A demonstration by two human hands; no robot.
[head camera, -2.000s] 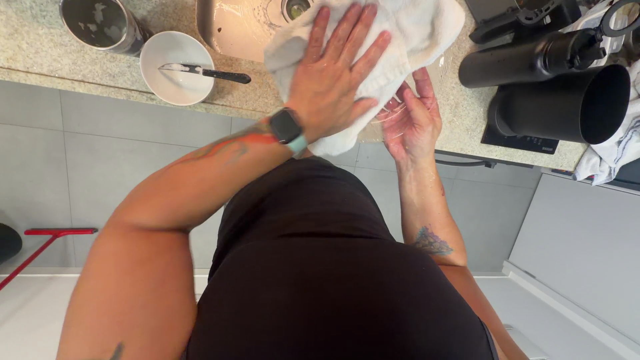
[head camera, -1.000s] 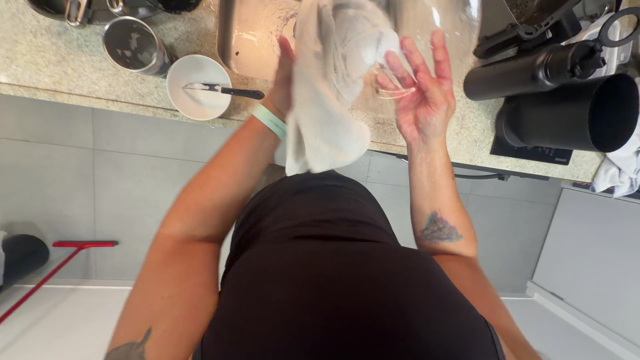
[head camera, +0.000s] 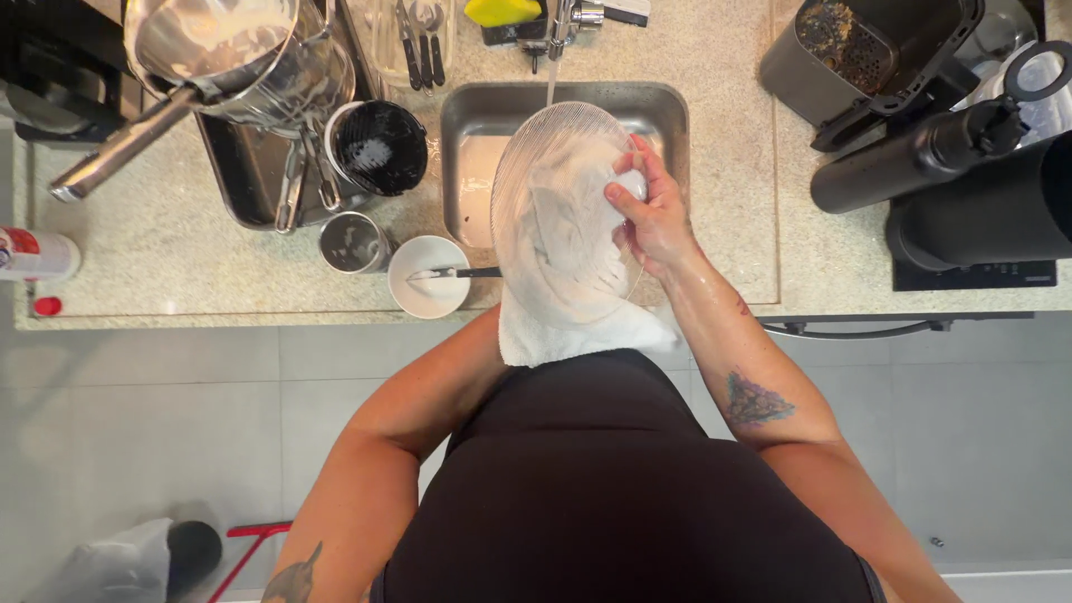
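Observation:
A clear ribbed glass plate (head camera: pixel 523 159) is held tilted over the front of the steel sink (head camera: pixel 677 126), where water runs from the faucet (head camera: pixel 563 32). My right hand (head camera: pixel 657 213) grips the plate's right edge, thumb on the near face. Behind the glass and hanging below it is a white cloth (head camera: pixel 578 335). My left hand is hidden behind the plate and cloth; only the forearm shows, so its grip cannot be seen. Left of the plate, a white bowl (head camera: pixel 429 301) holds a black-handled knife (head camera: pixel 469 272), its handle reaching toward the plate.
Steel pots (head camera: pixel 285 92) are stacked in a dark tray (head camera: pixel 243 188) at left, beside a black round container (head camera: pixel 394 146) and a metal cup (head camera: pixel 353 243). An air fryer basket (head camera: pixel 808 75), a black bottle (head camera: pixel 904 163) and a black cylindrical vessel (head camera: pixel 980 209) occupy the right. A yellow sponge (head camera: pixel 502 10) lies behind the sink.
The glass plate now shows in front of the cloth, with my right hand closed on its edge; that hand was spread before. My left hand has gone out of sight behind them. The view has shifted.

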